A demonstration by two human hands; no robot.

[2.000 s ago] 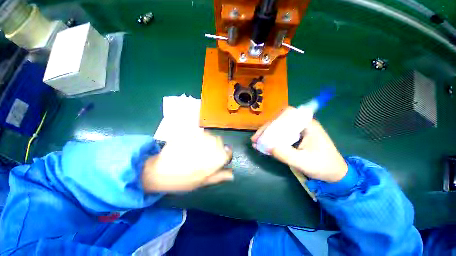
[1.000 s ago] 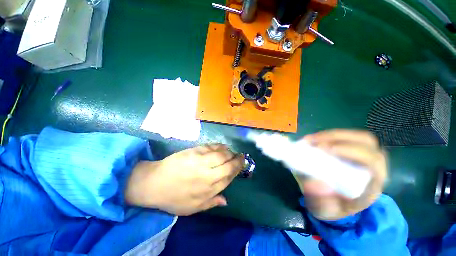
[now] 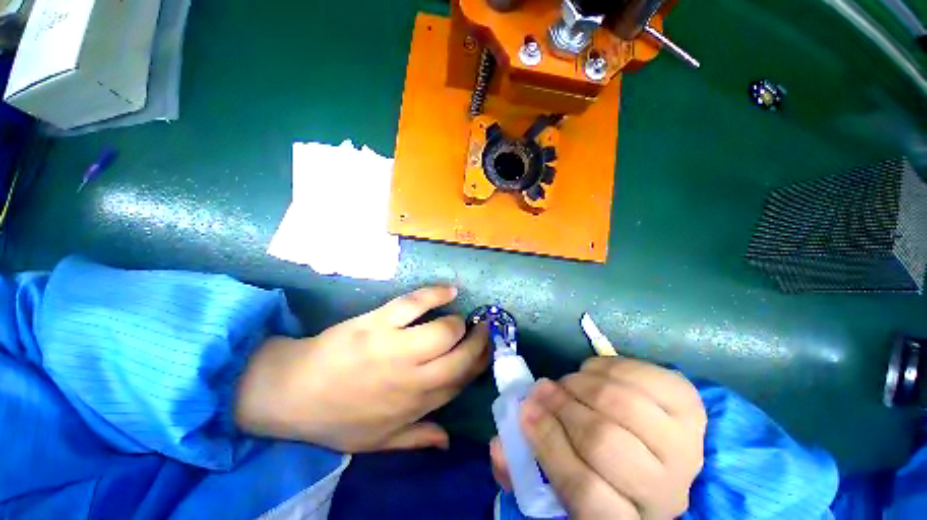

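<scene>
A small round motor part [image 3: 494, 317], dark and silver, lies on the green bench in front of the orange press. My left hand [image 3: 368, 368] has its fingertips at the part's left edge and holds it. My right hand [image 3: 622, 435] is closed around a translucent white squeeze bottle [image 3: 520, 432]. The bottle's blue tip points up and touches or nearly touches the motor part. The tip partly hides the part.
The toggle press base [image 3: 437, 203] with its dark toothed nest [image 3: 512, 166] stands ahead. White wipe [image 3: 341, 213] left of it; white carton [image 3: 86, 61] far left. Mesh block [image 3: 844, 229] and a loose motor part [image 3: 766, 94] right. A craft knife [image 3: 598, 335] lies by my right hand.
The bottle has swung from pointing up-left to nearly upright, its tip now at the motor part. The craft knife's tip now shows. The camera view has shifted slightly.
</scene>
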